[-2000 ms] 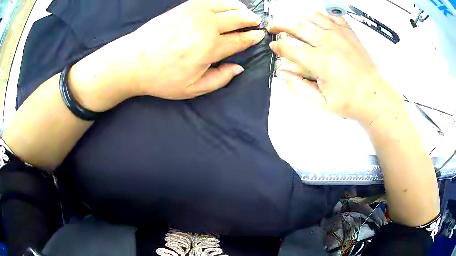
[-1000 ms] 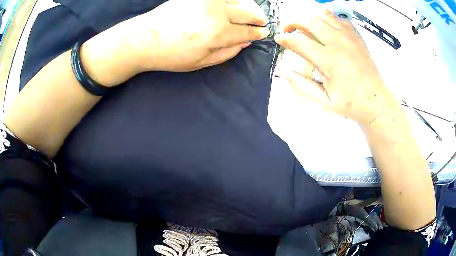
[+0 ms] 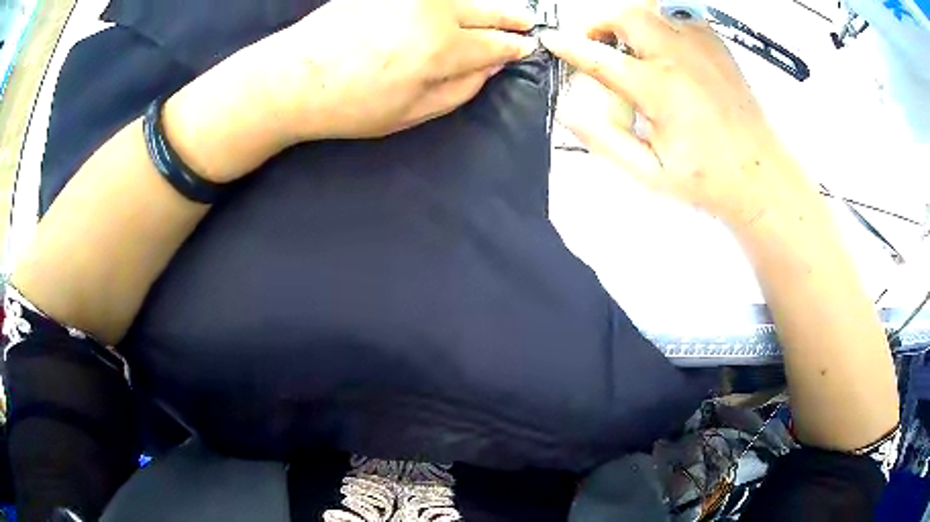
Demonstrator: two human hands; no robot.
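Note:
A large dark woven garment piece [image 3: 388,296] spreads over the table and down over the lap. Its right edge runs up to the small metal presser foot area [image 3: 545,14] at the top centre. My left hand [image 3: 408,71] lies on the cloth with its fingertips at that edge, just beside the metal parts. My right hand [image 3: 678,112] is at the right of the edge, its index fingertip touching the cloth edge close to the left fingertips. Whether the fingers pinch the cloth is hard to tell. The needle itself cannot be made out.
The white machine table [image 3: 653,275] has a ruler strip [image 3: 714,347] along its front edge. A dark slotted metal part [image 3: 760,46] lies at the upper right. A thin rod-like tool [image 3: 873,229] lies at right. Tangled threads and cloth scraps [image 3: 714,459] hang below the table's edge.
The cloth's lower right part has shifted further right over the table edge. Both hands have stayed near the presser foot, with small shifts; the left thumb has drawn in toward the fingers.

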